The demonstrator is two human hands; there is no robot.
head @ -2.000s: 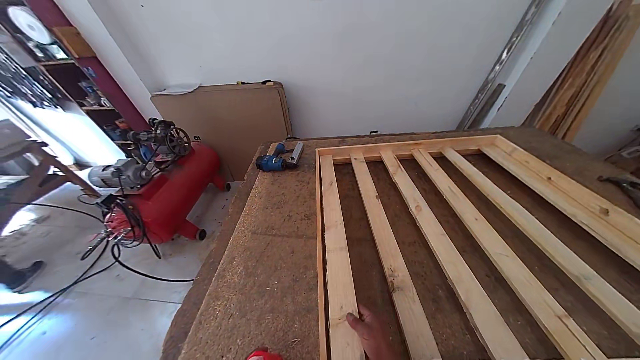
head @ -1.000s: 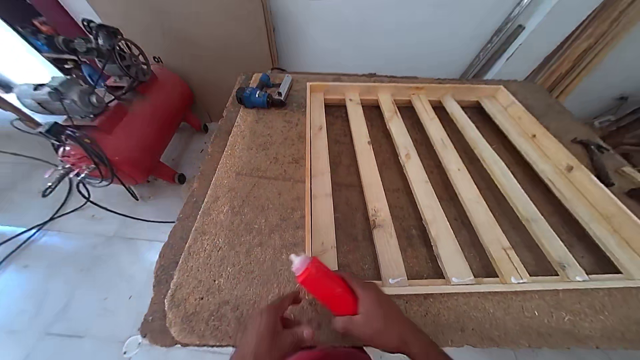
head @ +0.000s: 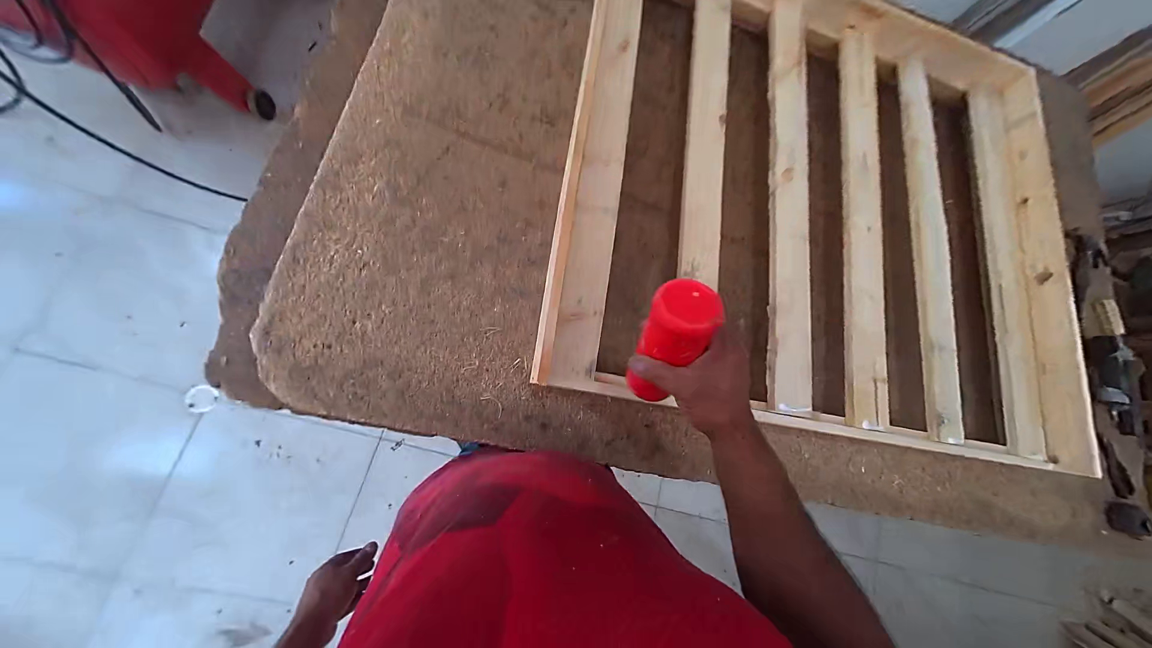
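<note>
My right hand (head: 706, 378) grips a red plastic squeeze bottle (head: 679, 319), its base turned up and its nozzle hidden below, over the near rail of a slatted wooden frame (head: 576, 270). The second slat from the left (head: 705, 180) runs up behind the bottle. White glue (head: 796, 409) shows at the near ends of several slats. Low at my left side hangs my left hand (head: 337, 580), holding nothing, with its fingers apart, away from the frame and over the floor.
The frame lies on a worn chipboard table (head: 423, 234) with a rough left edge. A red air compressor (head: 135, 45) and a black hose (head: 117, 139) are on the tiled floor at the upper left. Tools (head: 1116, 387) lie along the right edge, with wood offcuts (head: 1120, 621) at the lower right.
The view has tilted down. A second ago both hands were together near the bottle with its nozzle up; now the bottle is inverted over the frame, and my left hand has dropped to my side.
</note>
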